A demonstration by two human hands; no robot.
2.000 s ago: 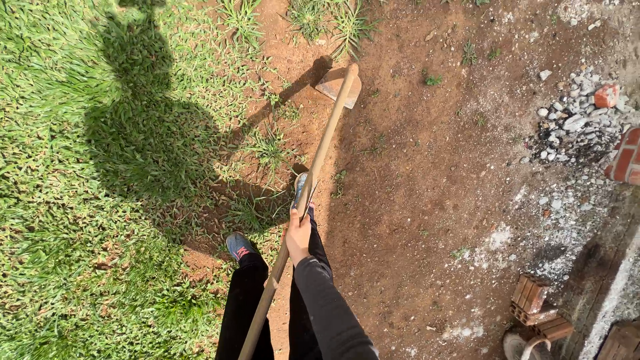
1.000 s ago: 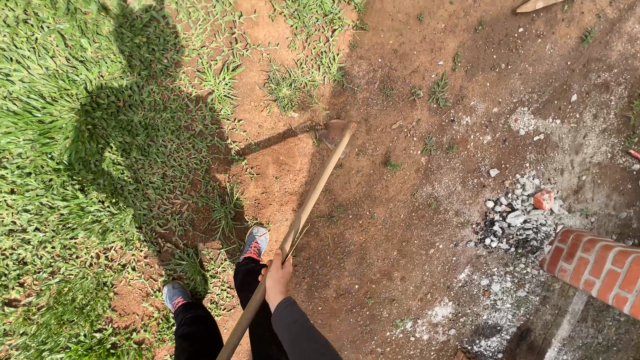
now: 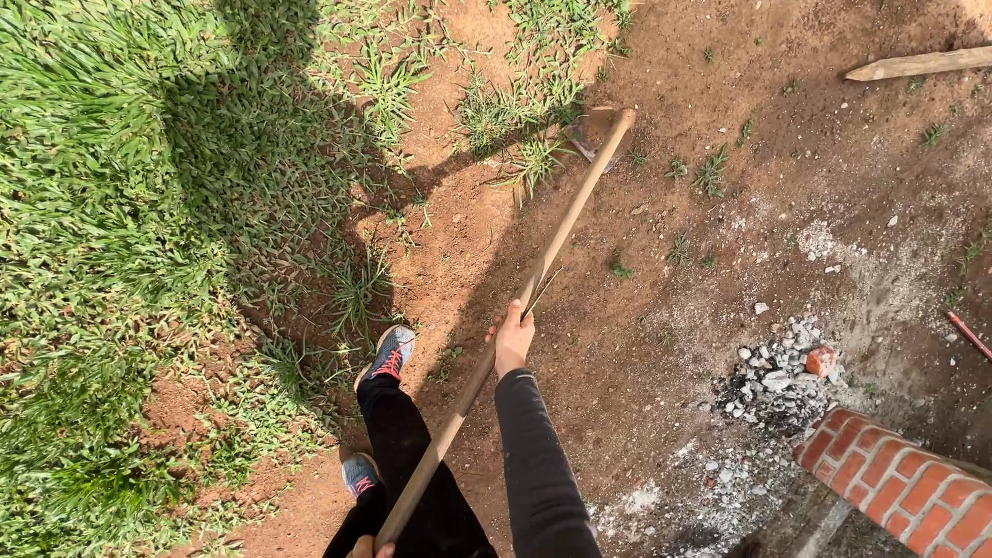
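Observation:
A hoe with a long wooden handle crosses the middle of the head view diagonally. Its metal blade is low over or on the soil beside a grass tuft; contact is unclear. My right hand, in a dark sleeve, is closed around the middle of the handle. Near the bottom edge, my left hand grips the handle lower down, and most of it is cut off by the frame. A thin dry splinter or stem sticks out by my right hand.
My shoes stand on soil at the lawn's edge. Right of them lie rubble with a brick piece and a brick pillar. A pointed wooden stake lies at upper right, a red rod at the right edge.
The view has shifted over the ground, bringing the stake and brick pillar further in. My left hand now shows at the bottom edge. My right hand has stayed on the handle.

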